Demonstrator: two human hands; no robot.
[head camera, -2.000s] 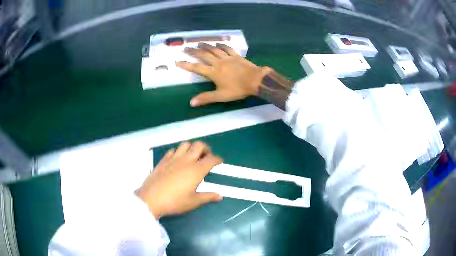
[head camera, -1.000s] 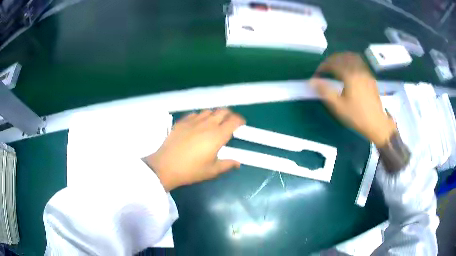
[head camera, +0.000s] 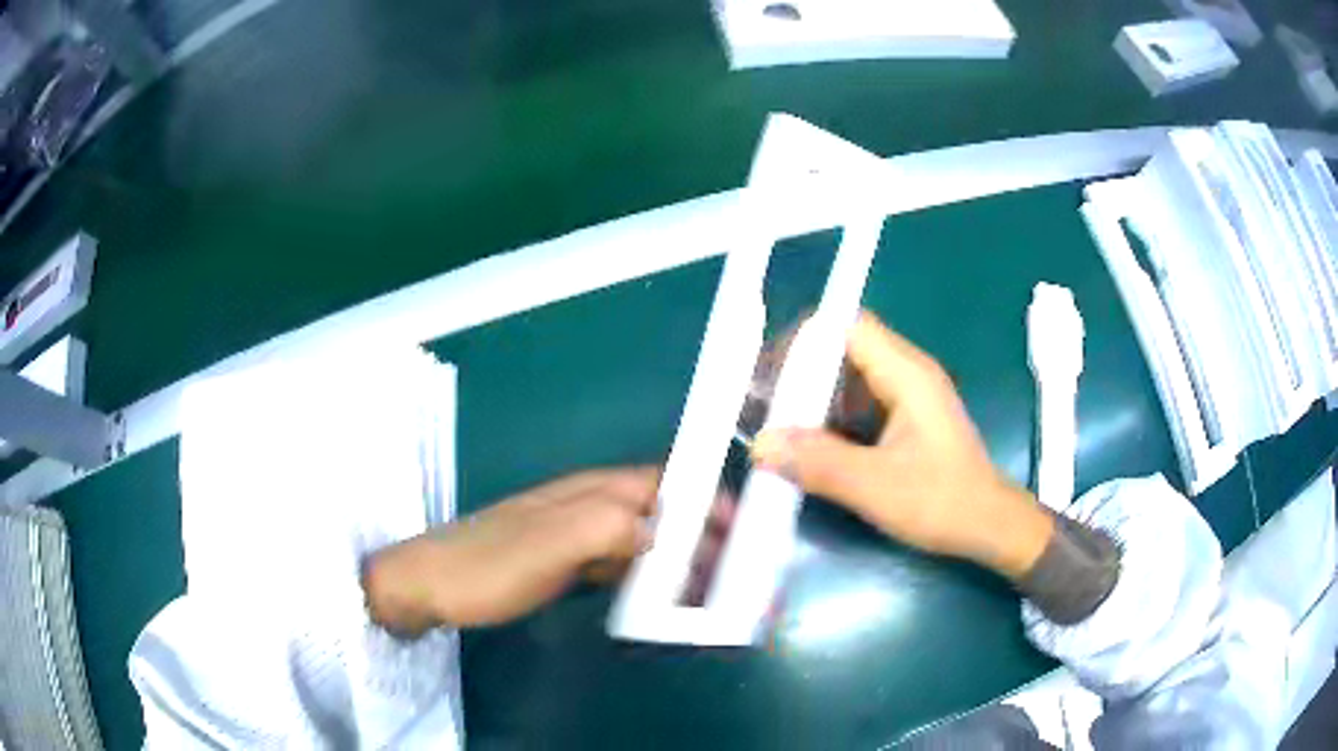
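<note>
A white die-cut insert frame (head camera: 710, 385) is held up and tilted over the green bench, with its long opening showing fingers and bench behind it. My right hand (head camera: 917, 455) grips its right side, thumb in front and fingers behind. My left hand (head camera: 536, 550) is at its lower left edge, blurred, with its fingertips hidden behind the card; it seems to hold that edge. A slim white watch-shaped cut-out (head camera: 1055, 389) lies on the bench to the right of my right hand.
White sheets (head camera: 301, 470) lie at left, beside a cream-edged stack (head camera: 44, 624). Fanned cut-out inserts (head camera: 1247, 279) lie at right. A pale rail (head camera: 587, 264) separates the bench from the conveyor, which carries a white box base (head camera: 866, 33), a smaller-looking one (head camera: 1177, 56) and a printed box (head camera: 47, 301).
The insert frame has gone from flat on the bench to raised and tilted. My right hand has come back from the right and taken hold of it. The watch-shaped cut-out now shows on the bench.
</note>
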